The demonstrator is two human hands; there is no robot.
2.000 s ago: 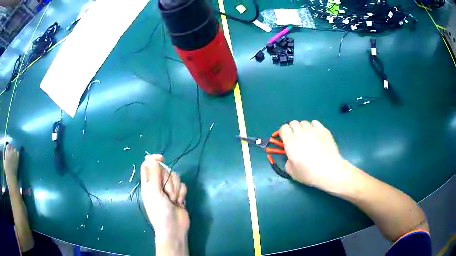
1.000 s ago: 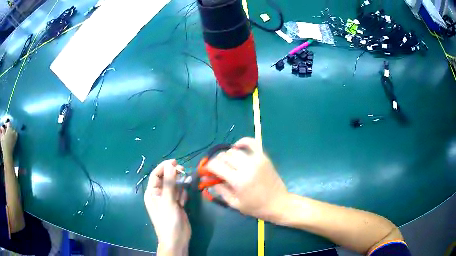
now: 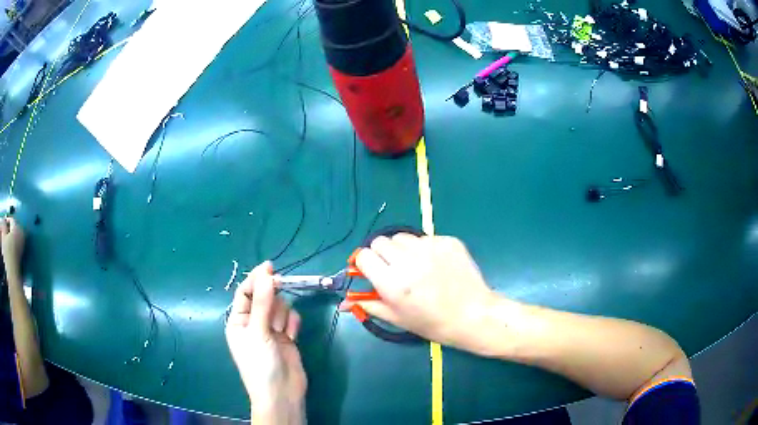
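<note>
My right hand (image 3: 432,290) holds the scissors (image 3: 328,283) by their orange and black loop handles, blades pointing left. The blade tips reach the fingertips of my left hand (image 3: 268,324), which pinches the end of a thin black cable (image 3: 320,246). The exact wire tip is hidden by the fingers and too small to make out. The cable runs right and up in loose curves towards the heat gun. Small white offcuts (image 3: 233,275) lie just beside my left hand.
A red and black heat gun (image 3: 382,108) stands upright ahead. A white sheet (image 3: 166,83) lies left of it. Black plastic parts (image 3: 500,93), a pink pen (image 3: 496,66), a plastic bag (image 3: 519,38) and a cable pile (image 3: 636,41) lie right. Another person's arm (image 3: 23,315) shows far left.
My right hand has brought the scissors from the right of the yellow line over to my left hand. Since one second ago, the blades have come into clearer view at the left fingertips.
</note>
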